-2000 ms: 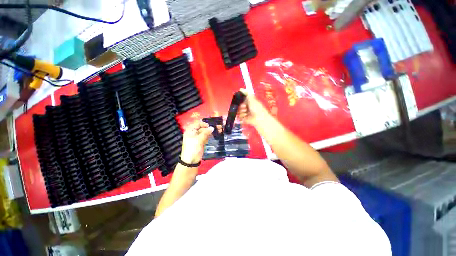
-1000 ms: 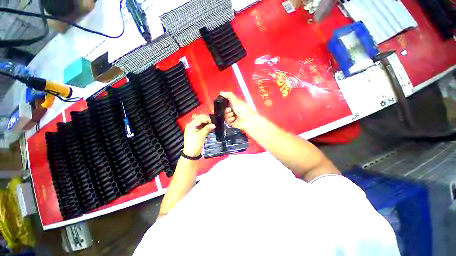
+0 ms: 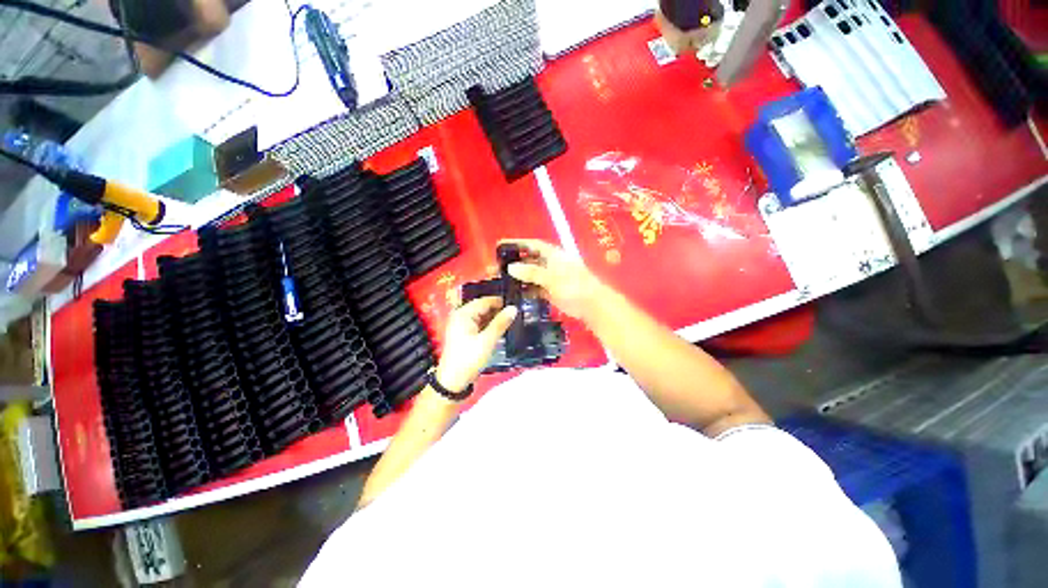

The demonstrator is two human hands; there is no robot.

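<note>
My right hand [image 3: 545,276] is closed around a long black body [image 3: 509,273], held upright over the table. My left hand [image 3: 474,333] touches its lower part from the left, with fingertips on a small black piece [image 3: 483,291] that sticks out to the left of the body. Whether the small piece is joined to the body is too small to tell. A dark flat pack [image 3: 538,342] with shiny lines lies just below both hands, partly covered by them.
A large group of black bodies [image 3: 247,345] fills the left, with a blue screwdriver [image 3: 290,296] on it. A short row of black bodies [image 3: 519,129] lies at upper centre. Clear film [image 3: 678,207], a blue fixture [image 3: 801,147] and a white slotted panel [image 3: 862,63] are to the right.
The small black piece and the long body, apart two seconds ago, are now together. My left hand has moved in against the body. The camera view has shifted slightly.
</note>
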